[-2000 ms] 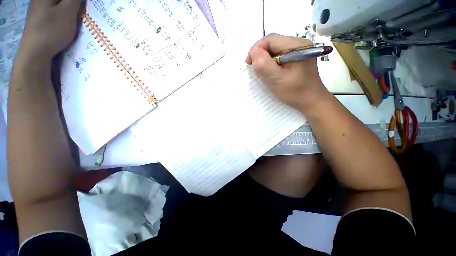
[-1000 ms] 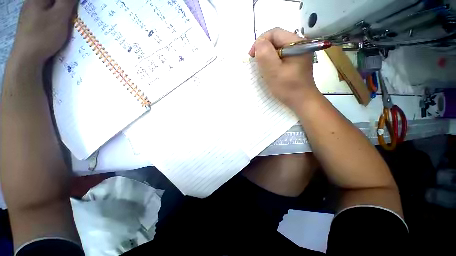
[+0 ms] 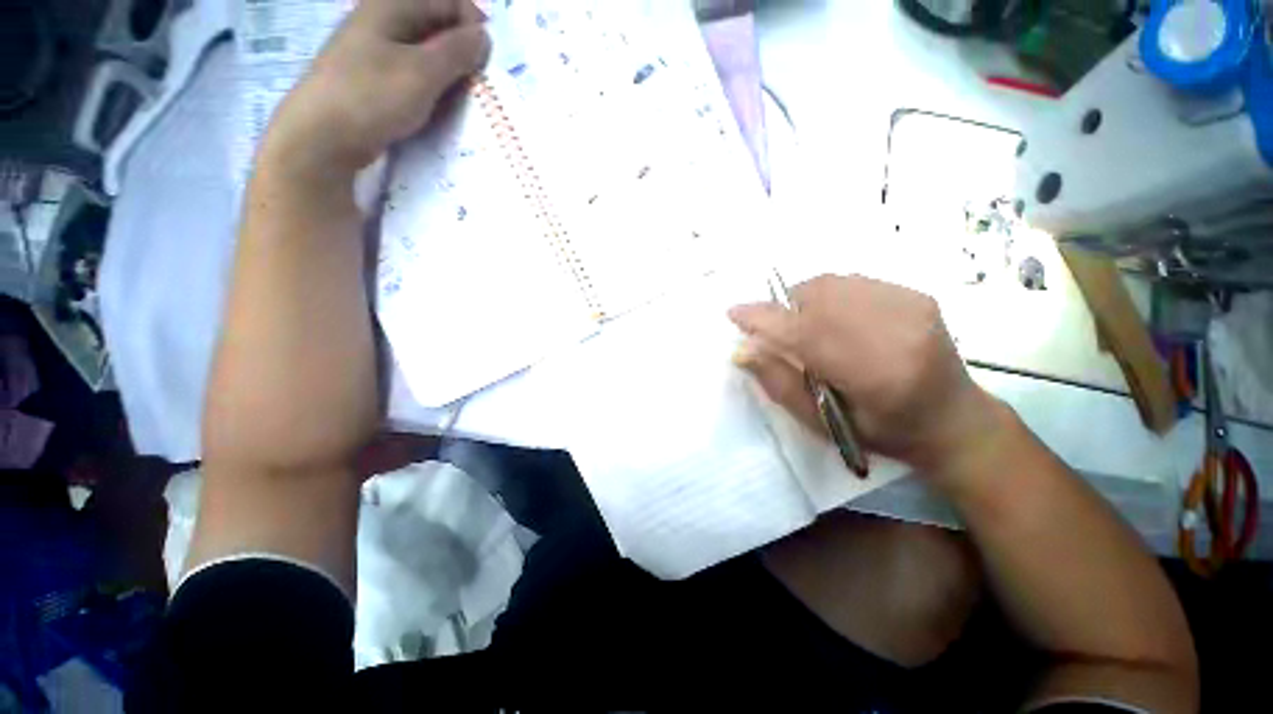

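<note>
My right hand (image 3: 873, 356) holds a silver pen (image 3: 834, 419) between its fingers, over the upper right of the lined paper (image 3: 698, 488). The pen slants, its slim end up past my fingers and its dark end down towards me. The lined paper is creased and overhangs the table edge. The open spiral notebook (image 3: 482, 321), with blue handwriting and a copper coil, lies to its left. My left hand (image 3: 384, 84) has curled fingers on the notebook by the top of the coil; whether they pinch a page is unclear. Overexposure washes out much writing.
A white sewing machine head (image 3: 1117, 154) stands upper right, with a blue roll (image 3: 1189, 35) on it. A tan strip (image 3: 1124, 335) and orange-red scissors (image 3: 1219, 509) lie at right. A purple sheet (image 3: 740, 84) shows beyond the notebook. Crumpled white material (image 3: 433, 551) is below the table.
The view has shifted, so things sit lower and further right. The pen has swung in my right hand from pointing right to slanting down. More of my left hand shows, its fingers by the coil.
</note>
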